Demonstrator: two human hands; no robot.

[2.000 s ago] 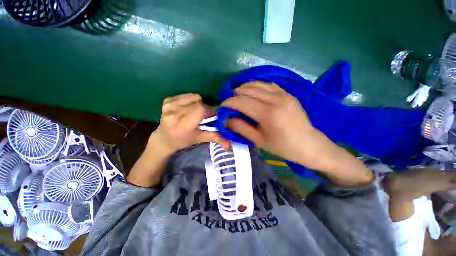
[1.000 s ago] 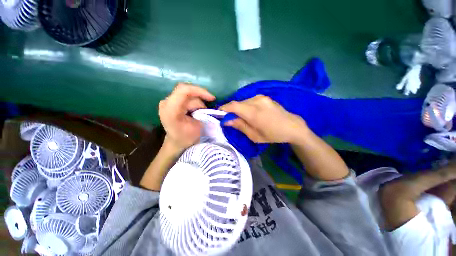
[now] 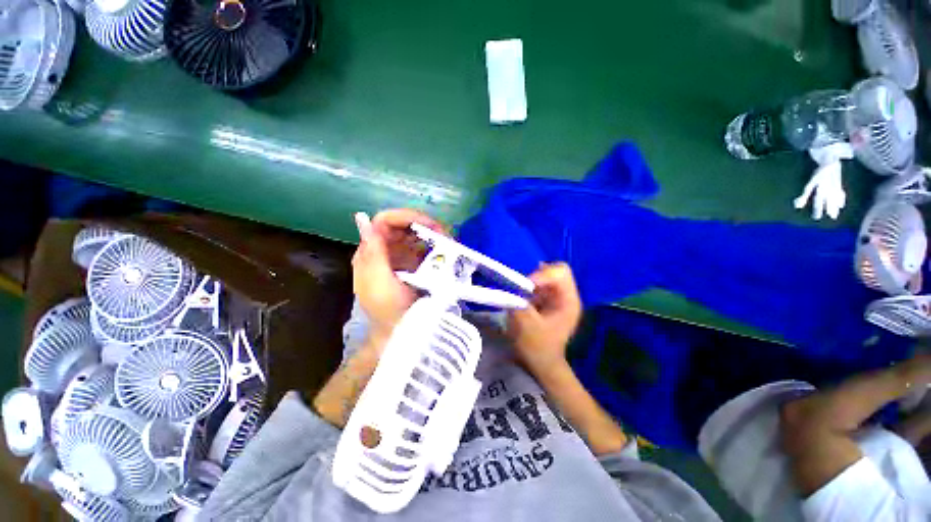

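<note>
A white clip-on fan is held in front of my chest, its caged head hanging down toward me and seen from the side. Its white clip points up and to the right as an open A-shape. My left hand holds the clip's left end near the neck. My right hand holds the tips of the clip's right ends. The blue cloth lies on the bench edge just behind my right hand and trails to the right. Some fingers are hidden behind the clip.
A carton full of white fans stands at left. A black fan and white fans are at the bench's upper left. A pale block lies on the green bench. A bottle, a white glove and fans are at right, with another person's arm below.
The fan has turned from its rounded rear to a side view, and its clip now shows in full. My right hand has let go of the cloth and moved down onto the clip.
</note>
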